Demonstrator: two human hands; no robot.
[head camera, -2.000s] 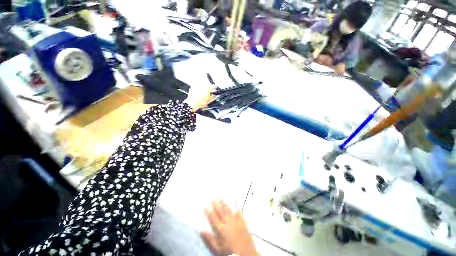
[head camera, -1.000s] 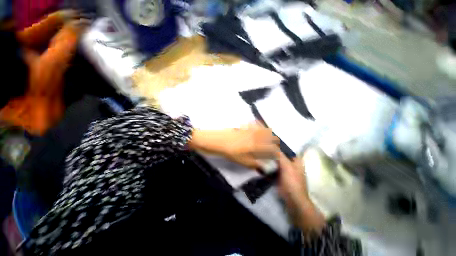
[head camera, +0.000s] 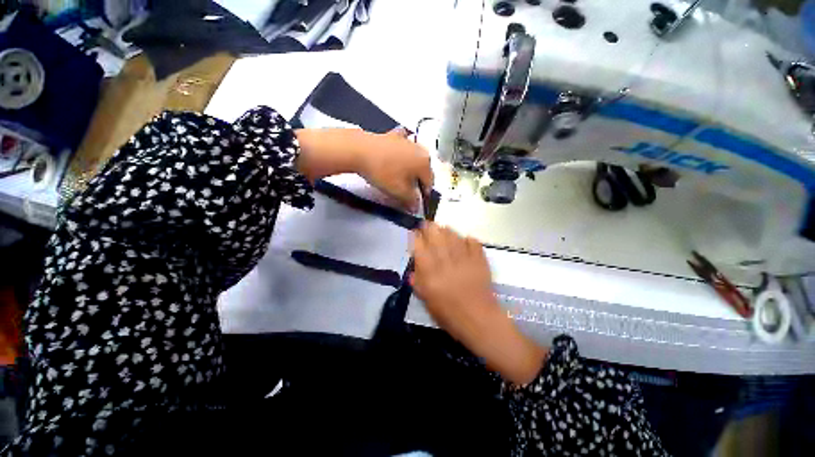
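A dark cut piece with a white-backed side (head camera: 348, 270) lies on the white table in front of the sewing machine (head camera: 643, 107), with dark bands across it. My left hand (head camera: 384, 166) pinches its dark edge just left of the presser foot (head camera: 500, 183). My right hand (head camera: 451, 266) holds the same dark edge right below my left hand, and the fingertips of both hands nearly touch. Part of the cloth hangs over the table's front edge. The fingers hide the exact grip.
Black-handled scissors (head camera: 623, 186) lie under the machine arm. Red-handled snips (head camera: 720, 284) and a white ring (head camera: 770, 312) lie at the right end. Brown cardboard (head camera: 150, 112), a dark blue device (head camera: 45, 76) and stacked dark and grey pieces (head camera: 308, 22) are at the left and back.
My left hand has come back from the stack at the far left and now holds cloth beside the needle area. My right hand has joined it. The view has swung towards the machine.
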